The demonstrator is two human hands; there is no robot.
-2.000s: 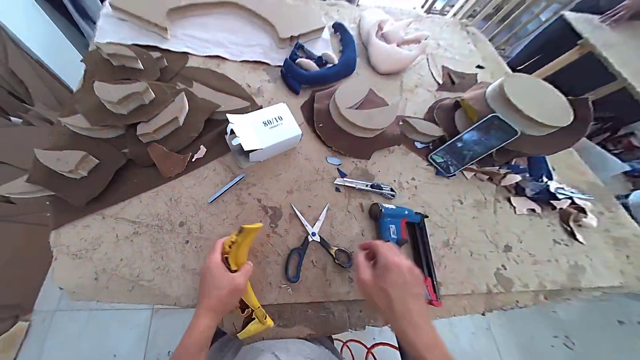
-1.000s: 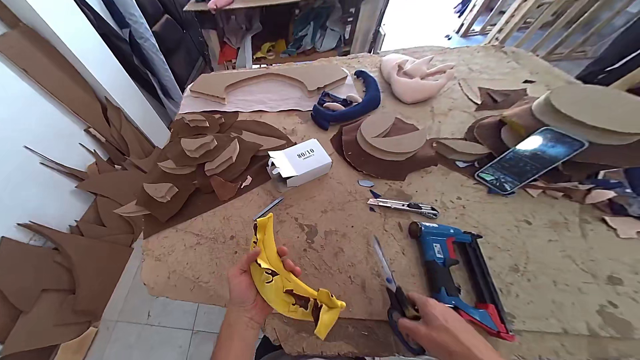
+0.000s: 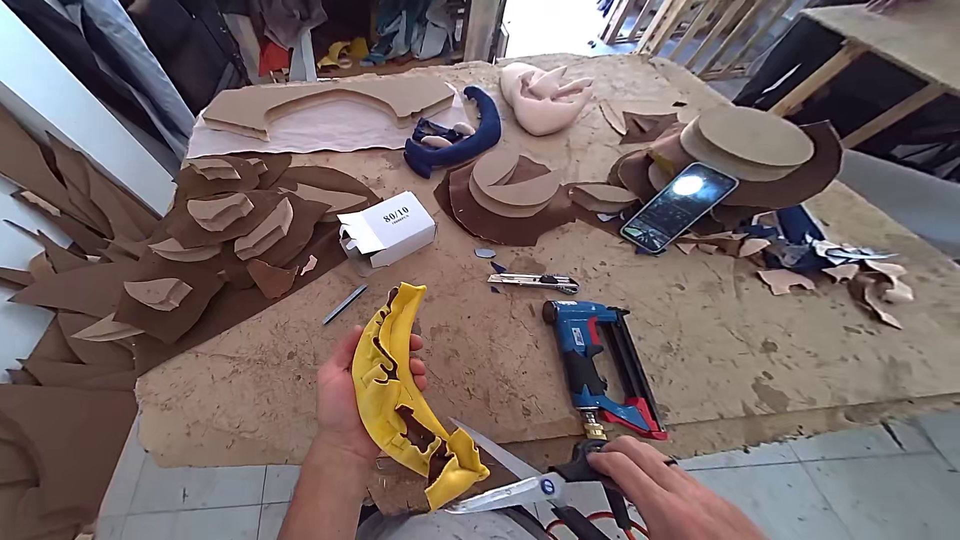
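My left hand (image 3: 346, 401) holds a curved piece covered in yellow fabric (image 3: 390, 375), its ragged fabric edges and brown inside facing up. My right hand (image 3: 652, 480) grips the dark handles of a pair of scissors (image 3: 536, 487). The blades are spread, and their tips are close to the lower end of the yellow piece. Beyond my right hand, a blue and black pneumatic stapler (image 3: 592, 360) lies on the worn table (image 3: 480, 352). A snap-off utility knife (image 3: 534, 282) rests above it, and a strip of staples (image 3: 345, 304) lies past my left hand.
A white box (image 3: 397, 229) stands mid-table. Brown fabric pieces with foam blocks (image 3: 217, 214) are piled at left. Farther back are a blue fabric-covered curved piece (image 3: 480, 135) and a pink padded piece (image 3: 547, 97). A phone (image 3: 679, 206) leans on stacked discs (image 3: 750, 146), with scraps (image 3: 787, 279) nearby.
My right hand was empty above the table two seconds ago; it has taken up the scissors that lay there and brought them, blades spread, to the yellow piece in my left hand.
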